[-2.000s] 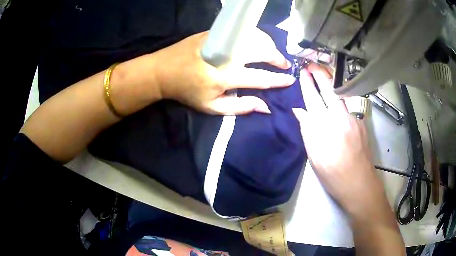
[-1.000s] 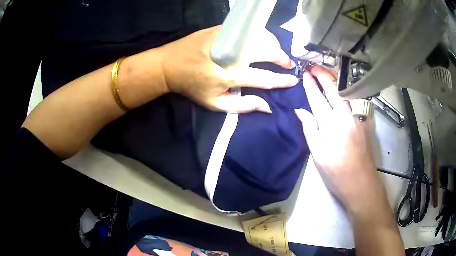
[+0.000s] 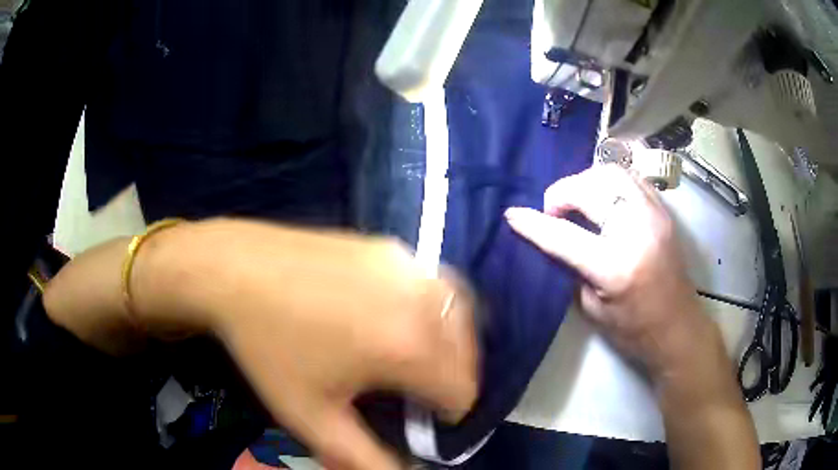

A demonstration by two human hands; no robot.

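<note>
The navy garment (image 3: 496, 156) lies on the table, with its white strip (image 3: 432, 184) running down it and curving at the front edge. The presser foot (image 3: 553, 108) stands above the cloth. My left hand (image 3: 368, 321) is blurred over the garment near the front edge, its fingers bent down; whether it grips cloth cannot be told. My right hand (image 3: 616, 229) rests at the garment's right edge below the presser foot, with thumb and fingers bent on the cloth; whether it pinches the cloth is unclear.
The pale machine head (image 3: 707, 83) is at the upper right, and a white rounded bar (image 3: 424, 46) hangs left of the needle. Shears (image 3: 770, 312), silvery snips (image 3: 717, 180) and a thin brown-handled stick (image 3: 805, 321) lie at the right. A dark line crosses the table.
My left hand has moved from the presser foot down toward the front edge. My right hand has drawn back from the foot. The garment lies flatter, its white strip straighter. The tan ticket no longer shows.
</note>
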